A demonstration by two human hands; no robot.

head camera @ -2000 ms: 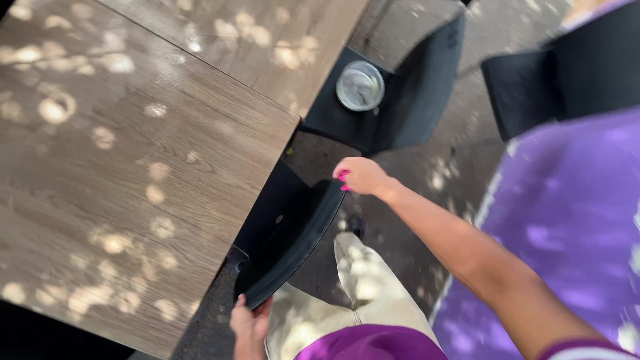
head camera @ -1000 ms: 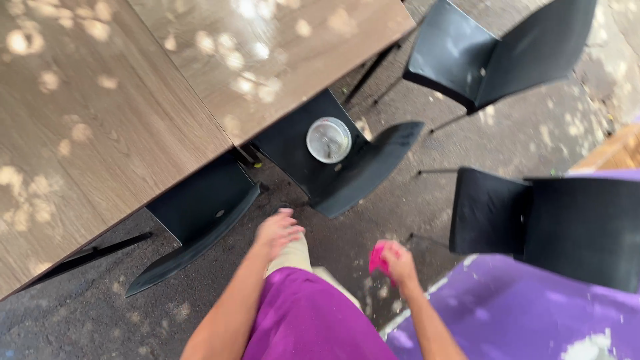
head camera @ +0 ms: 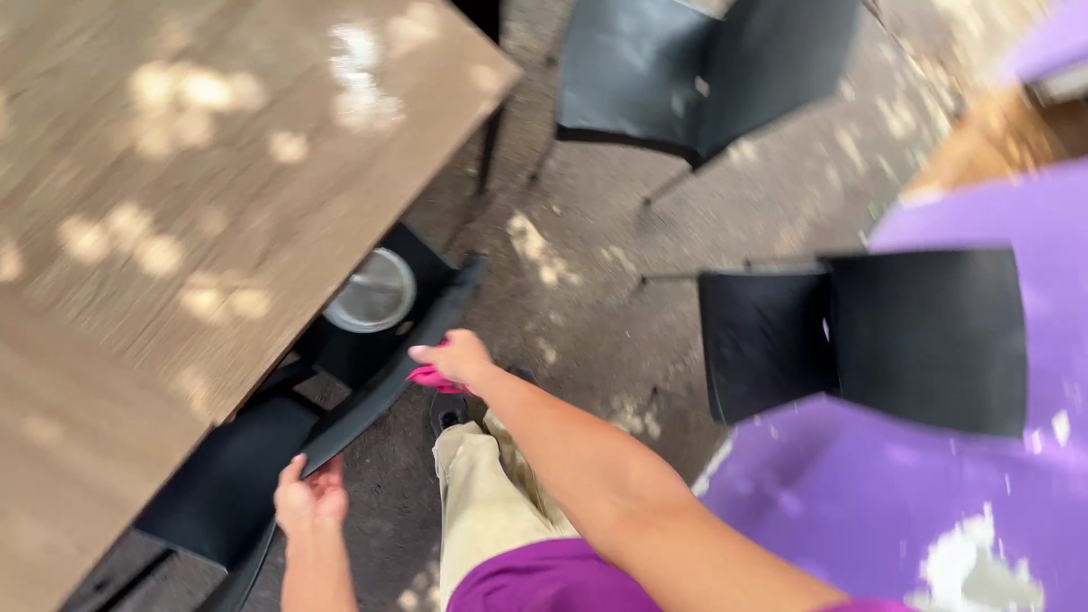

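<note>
A black plastic chair (head camera: pixel 374 399) is partly under the wood-grain tabletop (head camera: pixel 195 255), its curved backrest facing me. On its seat stands a round clear container (head camera: pixel 371 291), partly hidden by the table edge. My left hand (head camera: pixel 312 499) grips the near lower end of the backrest, fingers under it. My right hand (head camera: pixel 455 361) holds a bright pink cloth (head camera: pixel 435 376) and is at the backrest's upper part; whether its fingers press on the chair is not clear.
Another black chair (head camera: pixel 229 480) is tucked under the table at lower left. Two more black chairs stand apart, one at the top (head camera: pixel 633 72) and one at the right (head camera: pixel 926 340). A purple painted surface with white worn patches (head camera: pixel 807 501) lies at the lower right.
The chair with the round container has moved farther under the table. My hands, off the chairs one second ago, are now at its backrest.
</note>
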